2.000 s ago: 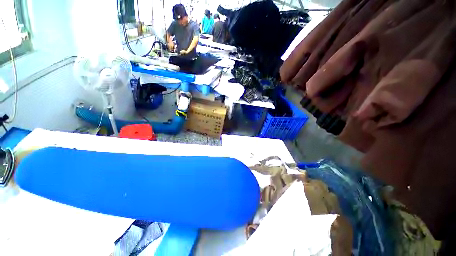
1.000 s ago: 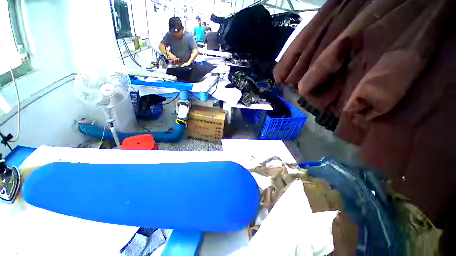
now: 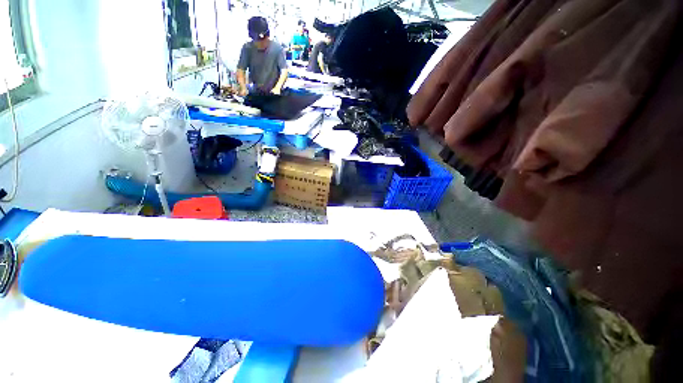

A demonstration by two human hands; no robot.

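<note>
Neither of my hands is in the picture. A long rounded blue padded sleeve ironing board lies nearest in front of me, raised above the white table cover on a light blue support. Grey cloth pieces show at the bottom edge, partly hidden under the board. White cloth lies to the right of the board, over tan and brown cloth. The rim of a steam iron is cut off at the left edge.
Brown garments hang large at the right, above blue denim cloth. Beyond the table are a white fan, a red stool, a carton and a blue crate. A person works with dark cloth at a far table.
The view has shifted slightly, first left and then back, so the iron shows more and then less. The far person's arms have lowered onto the dark cloth.
</note>
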